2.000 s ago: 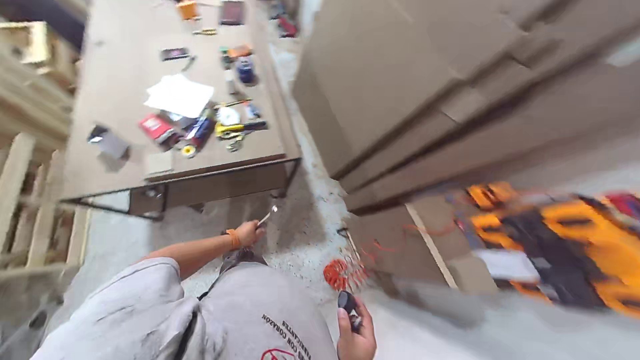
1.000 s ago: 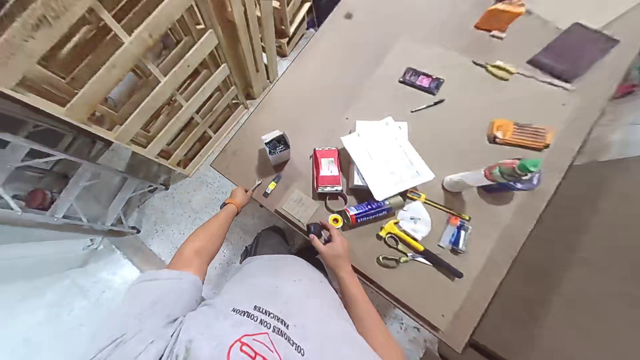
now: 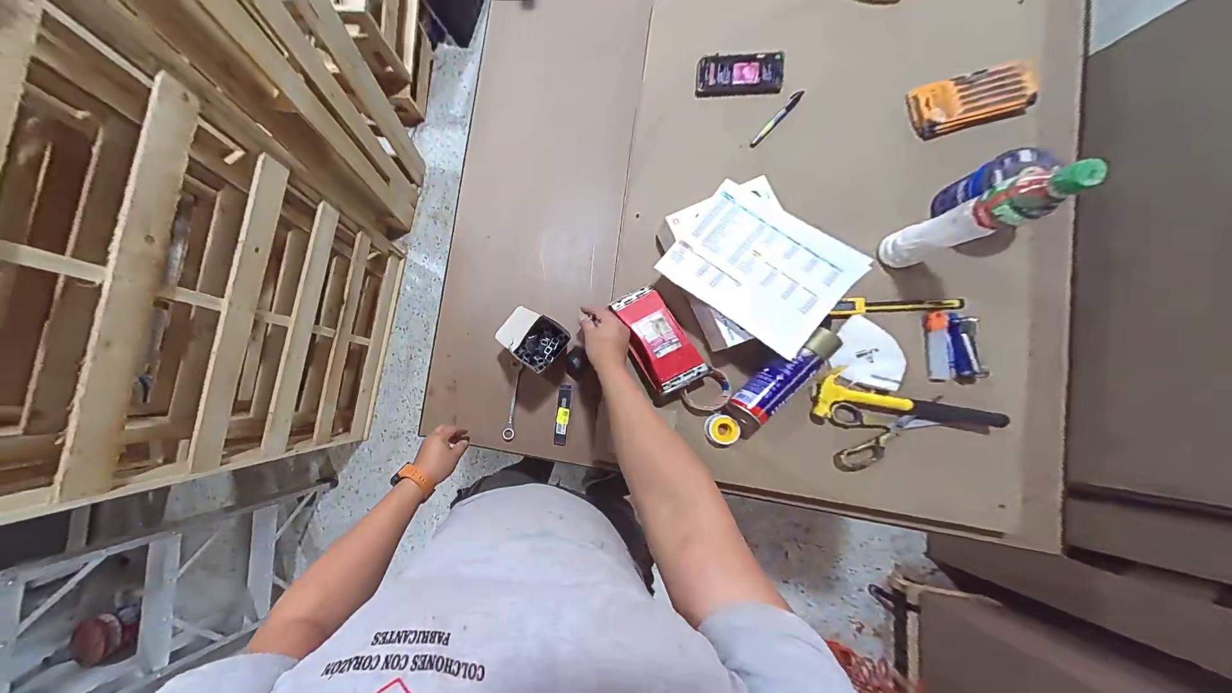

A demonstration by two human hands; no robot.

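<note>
My left hand (image 3: 443,452) is at the table's near edge, empty, its fingers loosely bent. A combination wrench (image 3: 511,409) lies on the table to its right. My right hand (image 3: 604,339) is over the table, left of a red box (image 3: 660,339). A small dark object (image 3: 577,362) touches or sits beside its fingers; whether it is gripped is unclear. Left of that hand stands an open white box of small dark parts (image 3: 535,341). Below the dark object lies a dark tool with a yellow label (image 3: 562,414). An aerosol can (image 3: 782,380) lies beyond the red box.
Printed papers (image 3: 765,260), a yellow hammer (image 3: 905,402), scissors (image 3: 871,448), a yellow cutter (image 3: 895,306), a bottle (image 3: 991,214), an orange bit set (image 3: 972,99) and a phone (image 3: 739,74) lie on the table (image 3: 539,192). Wooden frames (image 3: 192,289) and a metal ladder (image 3: 154,597) stand left.
My left hand has let go of the wrench, which lies on the table. My right hand has moved from near the aerosol can to the left side of the red box. The view has turned.
</note>
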